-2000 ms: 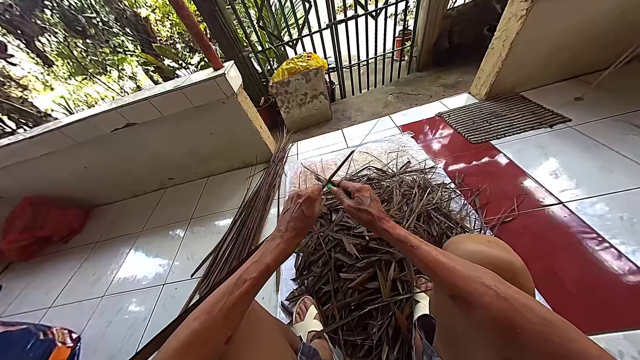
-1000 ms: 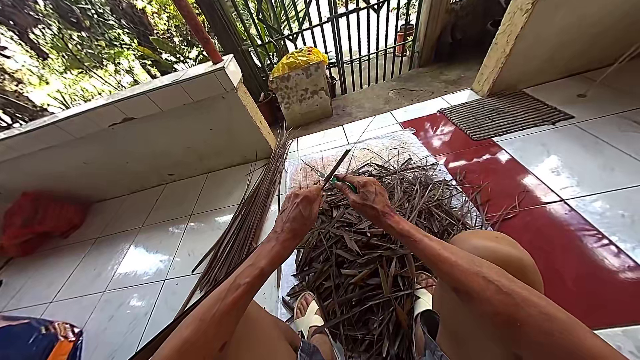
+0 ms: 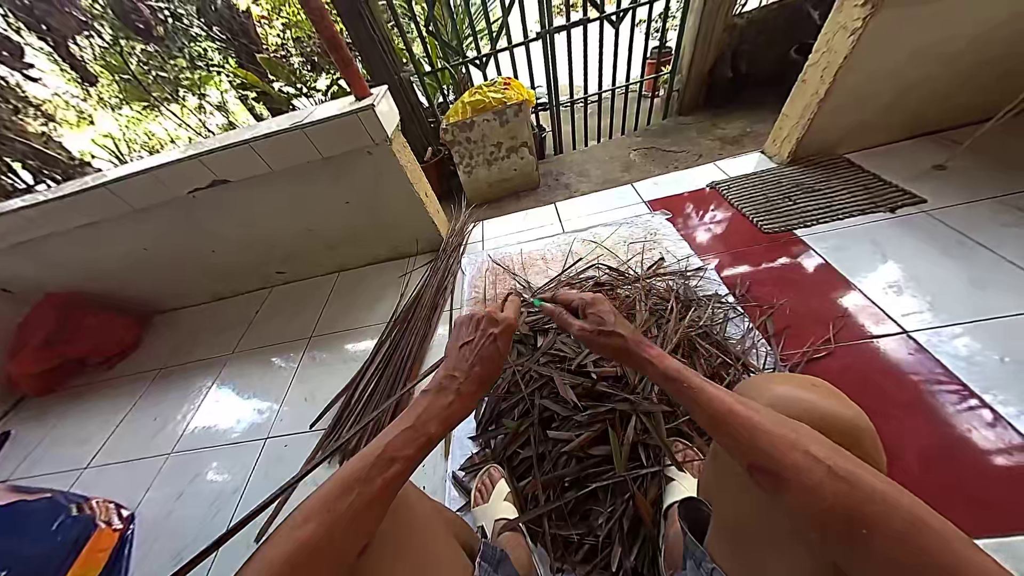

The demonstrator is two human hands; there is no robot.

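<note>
My left hand is closed around a long dark palm-leaf strip, which runs back under my left forearm to the lower left. Close by on the right, my right hand pinches a small green-handled tool, its blade too small to make out. Both hands nearly meet above a heap of dry brown leaf pieces spread on a pale sheet between my sandalled feet. A bundle of long thin leaf ribs lies on the tiles left of the heap.
A low wall borders the left side, with a red bag near it. Ahead are a concrete block topped by a yellow plastic bag and a metal gate. A woven mat lies at right; a dark blue package is lower left.
The dark, broad leaf piece that stuck up from between my hands in the earlier frames no longer shows there. Both hands remain close together over the heap.
</note>
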